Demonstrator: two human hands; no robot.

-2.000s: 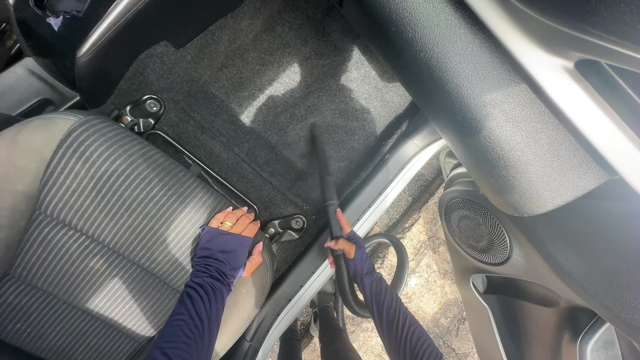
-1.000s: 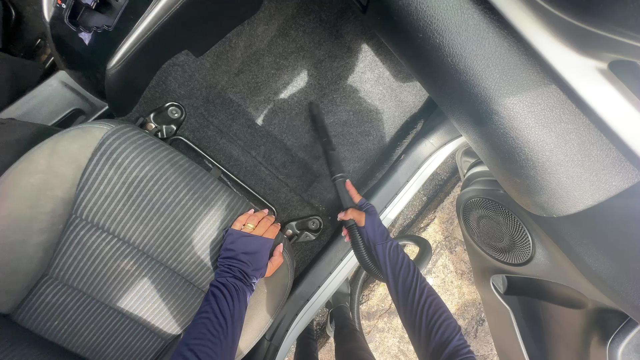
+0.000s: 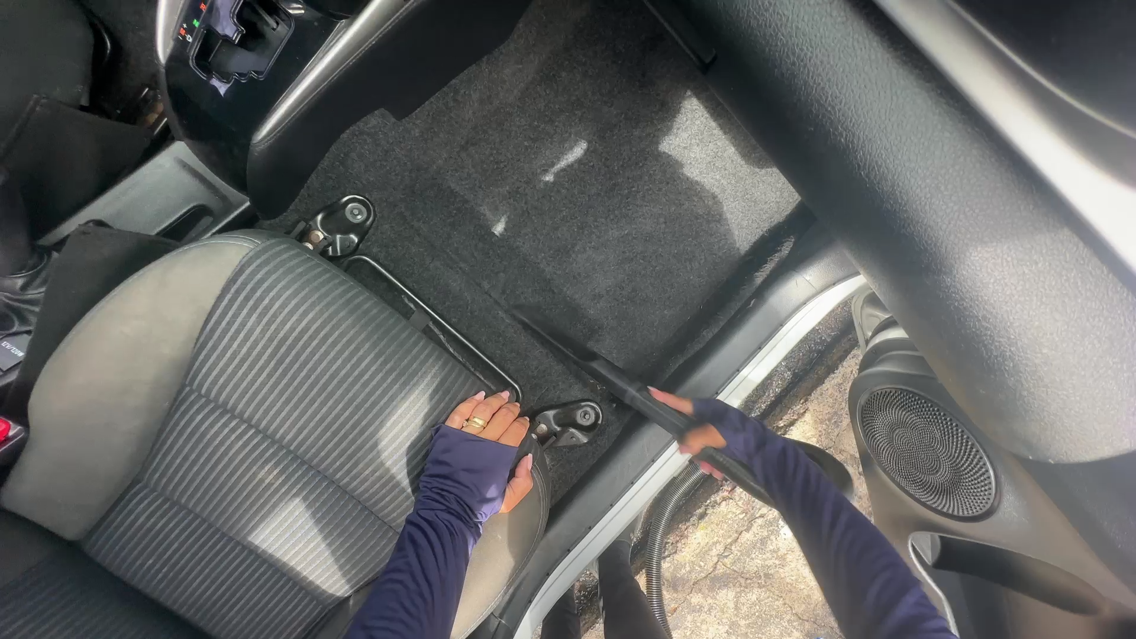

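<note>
My right hand grips a black vacuum wand, whose narrow end lies low over the grey car carpet in front of the seat. From behind that hand a ribbed black hose hangs down outside the sill. My left hand, in a navy sleeve with a ring showing, rests flat on the front edge of the striped fabric seat, holding nothing. Beside its fingertips are the metal seat bar and a seat rail bracket. The wand's tip is blurred.
A door sill runs diagonally between carpet and stony ground. The open door with its speaker grille stands at the right, below the dashboard. The centre console and a second rail bracket are at the upper left.
The wand's tip has swung from farther forward on the carpet toward the seat's front, and the wand now lies more slantwise. My left hand stays on the seat edge.
</note>
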